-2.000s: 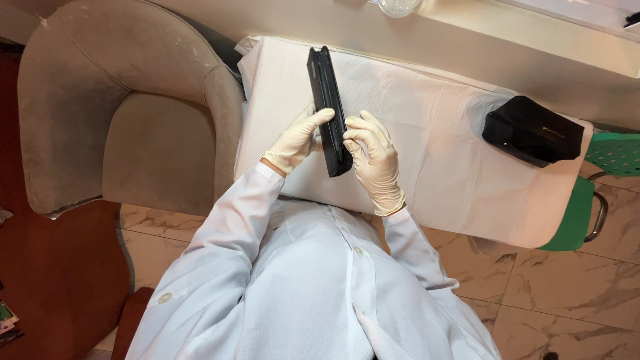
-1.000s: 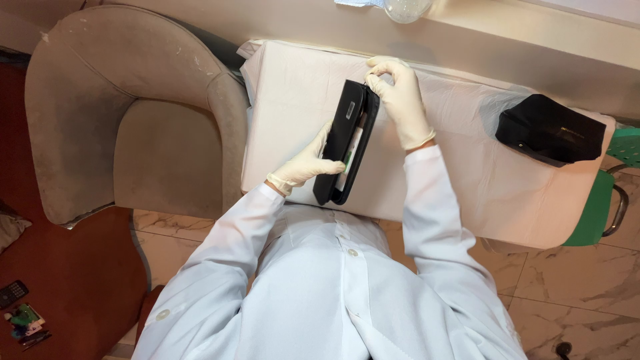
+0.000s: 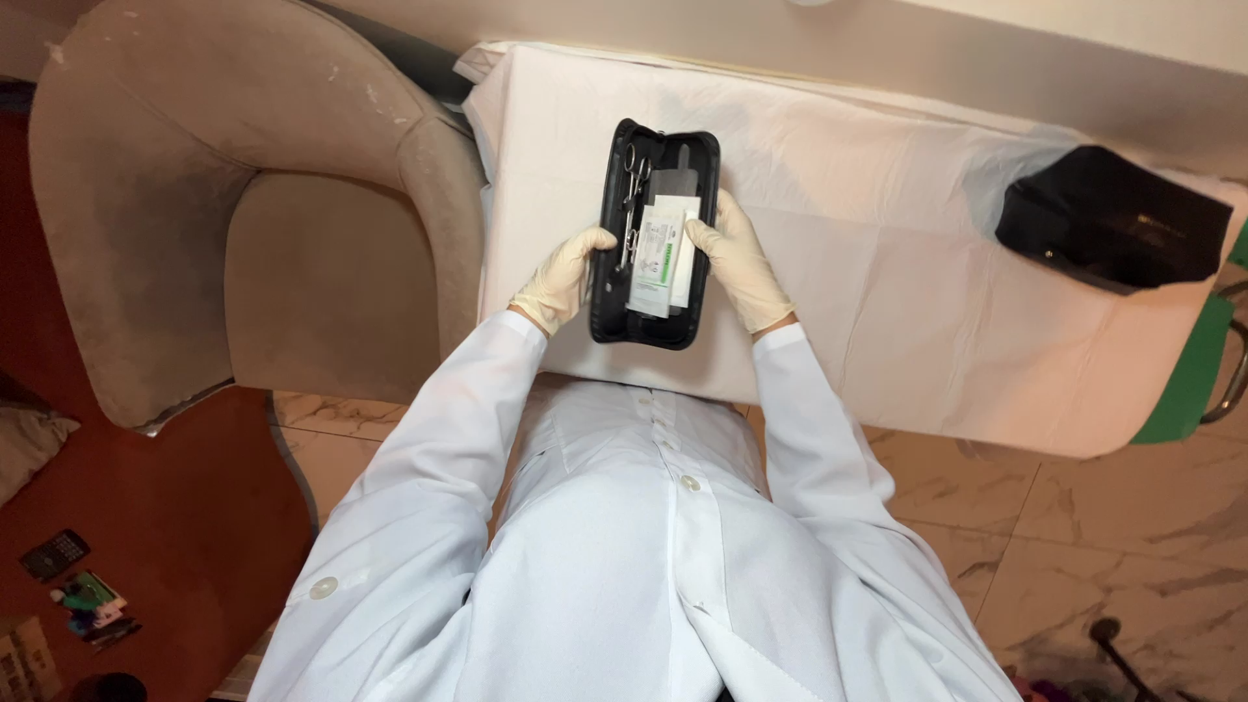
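Above the covered table, a black zippered instrument case (image 3: 606,292) lies spread open between my gloved hands. My left hand (image 3: 565,278) grips its left edge, thumb on the rim. On the opposite edge, my right hand (image 3: 743,261) holds on, its thumb by the packets. Metal scissor-handled instruments (image 3: 632,200) sit along the case's left half. Printed suture-style packets (image 3: 659,255), white with a green stripe, rest in the middle and right, over a translucent sleeve (image 3: 675,182). The fingers beneath the case are mostly hidden.
A white sheet (image 3: 877,253) covers the table. A black pouch (image 3: 1116,219) stands at its right end, near a green panel (image 3: 1185,380) with a metal handle. At left is a beige upholstered armchair (image 3: 331,283). A calculator (image 3: 55,556) lies on the reddish-brown surface at lower left.
The case was closed two seconds ago and partly unzipped one second ago; now it is spread wide with its contents showing. My right hand has moved from the zipper's top end down to the right edge.
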